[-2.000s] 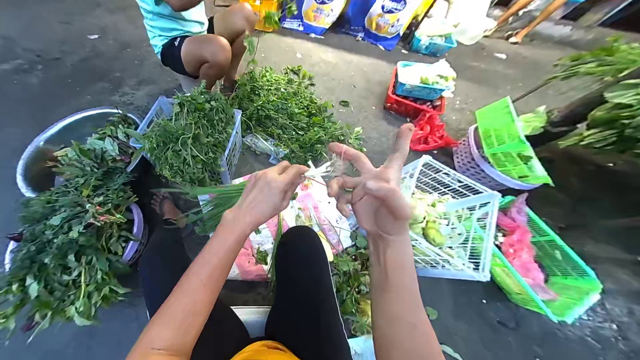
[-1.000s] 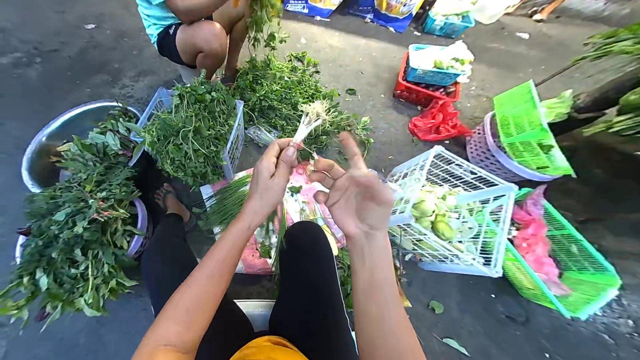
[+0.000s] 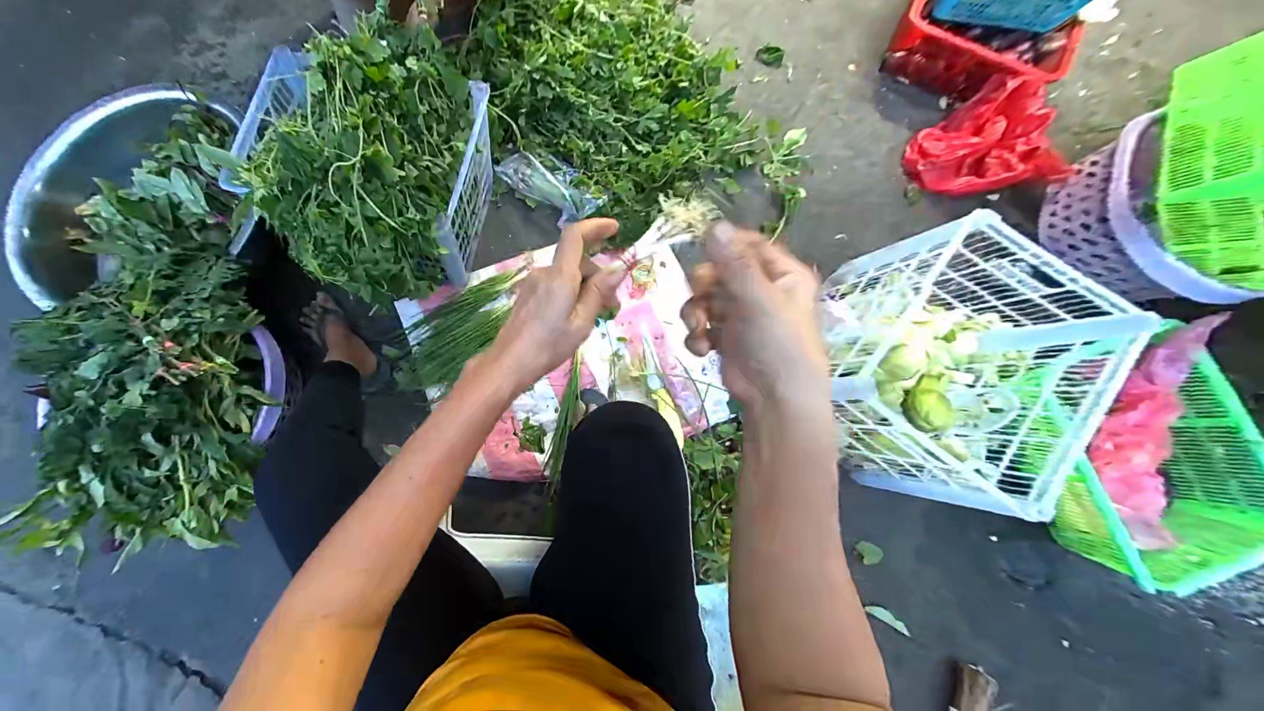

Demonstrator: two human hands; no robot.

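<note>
My left hand grips a bundle of spring onions or similar thin green stalks, whose leaves trail to the lower left. The bundle's white root ends point to the upper right, with a reddish band around the stems near my left fingers. My right hand, slightly blurred, has its fingers curled right beside the roots; whether anything is between them cannot be made out. Beneath both hands lies a pink and white printed sheet with loose stalks on it.
Leafy greens fill a blue crate and spread on the ground behind. At left are a metal basin and more greens. To the right stand a white crate with green vegetables, a green crate and a red bag.
My right hand's fingers, spread apart earlier, are now curled in close to the roots. The bundle's root end has tilted over to the right. The view has shifted downward.
</note>
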